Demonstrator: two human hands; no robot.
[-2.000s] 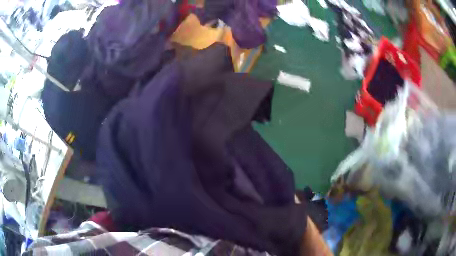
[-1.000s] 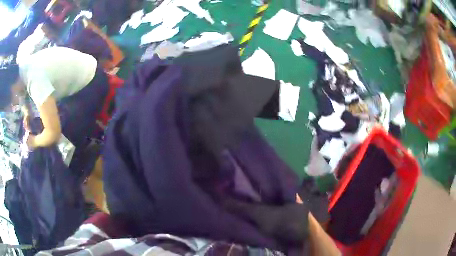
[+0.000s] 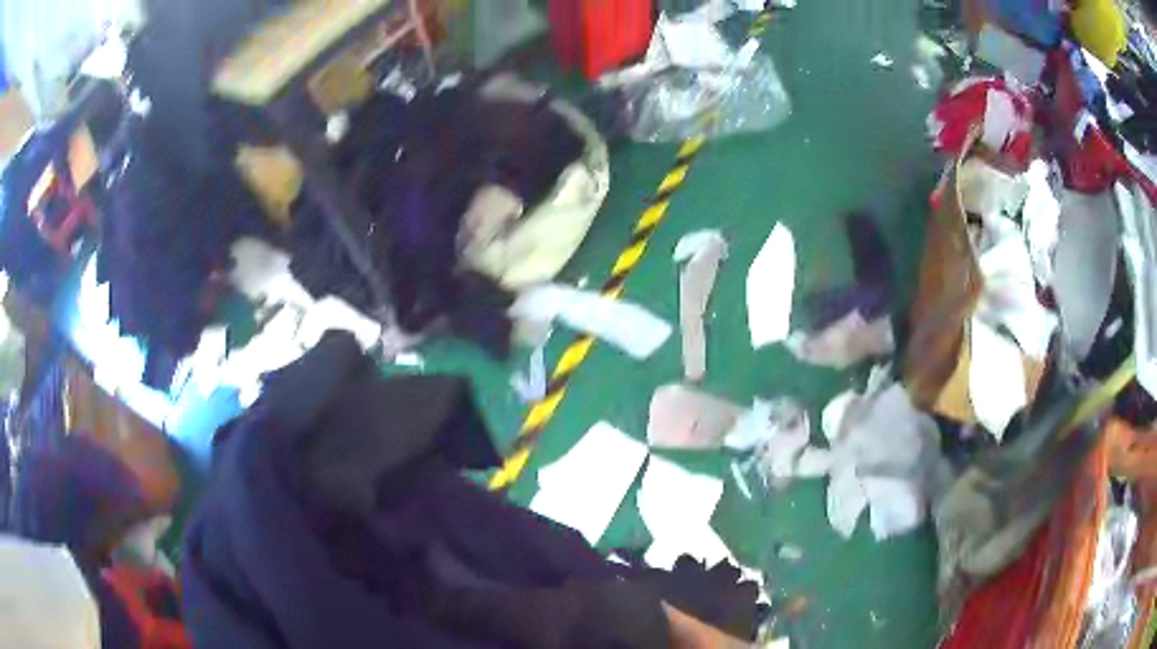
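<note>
A large soft bundle of dark purple-navy garment pieces (image 3: 381,533) fills the lower left of the view, carried in front of the body. A bare forearm or wrist (image 3: 704,631) shows at the bottom edge, at the bundle's right side, on my right side. The fingers of my right hand are hidden by cloth or cut off. My left hand is not visible.
Green floor (image 3: 812,190) with scattered white scraps (image 3: 593,479) and yellow-black tape (image 3: 634,247). A dark cloth heap (image 3: 406,165) lies upper left. A red bin (image 3: 601,36) stands at the top. Sacks and cloth (image 3: 990,266) line the right. Part of a person in white (image 3: 45,596) is lower left.
The view has moved along the floor. The bundle sits lower and further left in view. The red crate at right has left the picture; the dark heap and more tape have come in.
</note>
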